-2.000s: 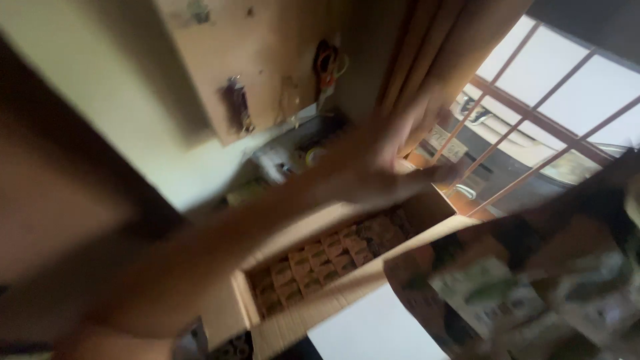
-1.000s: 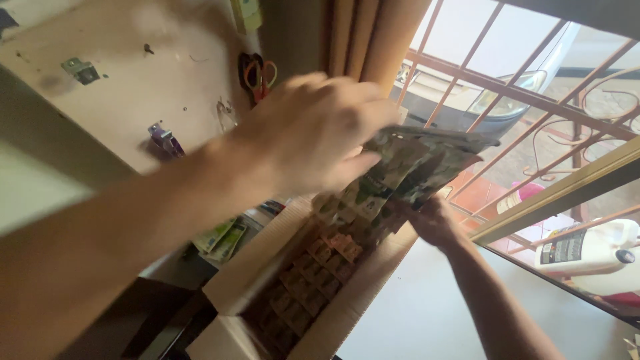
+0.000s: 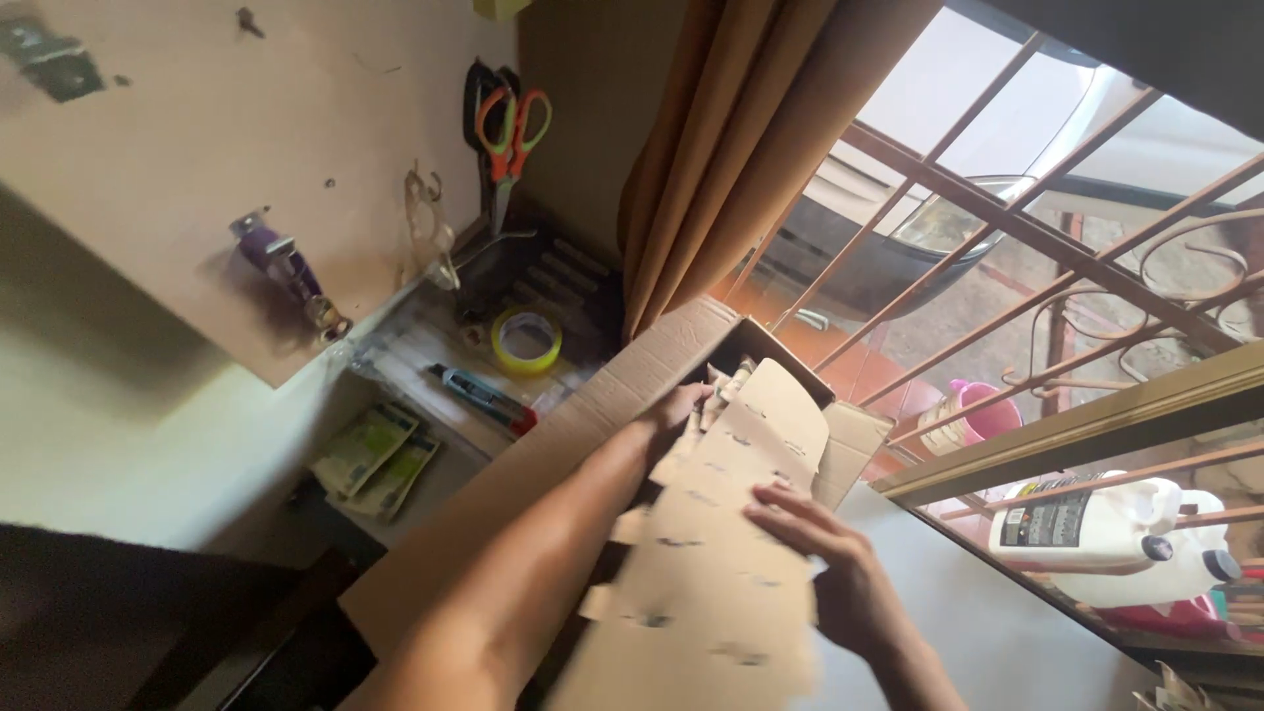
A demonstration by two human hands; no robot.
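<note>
A long cardboard box [image 3: 553, 444] stands on the white table, its flaps folded out. A slotted cardboard sheet [image 3: 726, 553] lies lengthwise over its opening, tilted up, with small tabs along its left edge. My left hand [image 3: 681, 410] reaches into the box beside the far end of the sheet, its fingers partly hidden; whether they grip anything I cannot tell. My right hand [image 3: 815, 538] rests on the sheet's right side, fingers spread over its face.
Left of the box lie yellow tape [image 3: 526, 340], a utility knife [image 3: 482, 398] and green packets [image 3: 375, 459]. Scissors [image 3: 509, 133] hang on a board. A brown curtain [image 3: 741, 128] and a barred window [image 3: 1007, 212] stand beyond; white jugs [image 3: 1086, 523] are at right.
The camouflage-patterned packet that was between my hands is out of sight. The slotted sheet now covers much of the box, where rows of cardboard cells showed before. My left hand has lowered into the box.
</note>
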